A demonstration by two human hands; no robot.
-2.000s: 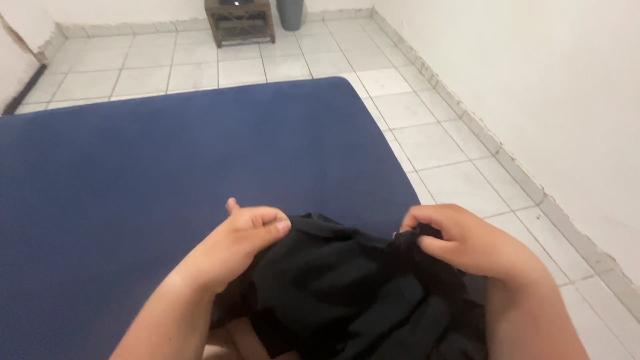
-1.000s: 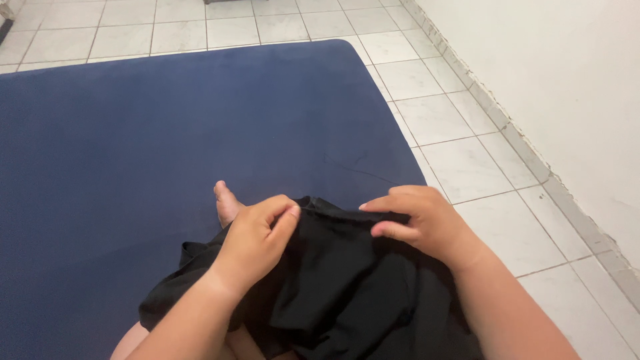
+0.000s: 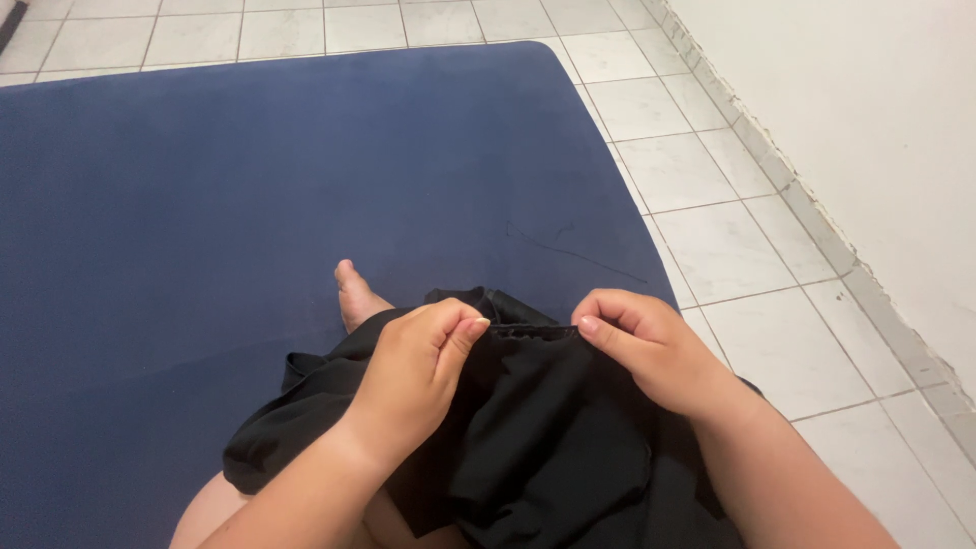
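Black fabric [image 3: 549, 427] lies draped in folds over my lap, its upper edge stretched between my two hands. My left hand [image 3: 423, 358] pinches that edge between thumb and fingers, left of the middle. A short way to the right, my right hand [image 3: 648, 343] grips the same edge with thumb and forefinger. Between them a seam with small, ragged stitches shows along the edge. A loose dark thread [image 3: 579, 254] rests on the blue bed surface just beyond my hands.
I sit on a mattress with a blue cover [image 3: 305, 191]. My bare foot [image 3: 357, 296] shows past the fabric. Light floor tiles [image 3: 747, 252] lie beyond the mattress, and a white wall [image 3: 862, 114] with a rough-edged tile skirting [image 3: 812, 217] stands at the right.
The fabric edge is now drawn straight between my hands, and my right thumb and forefinger have closed on it. The view has tilted down since two seconds ago.
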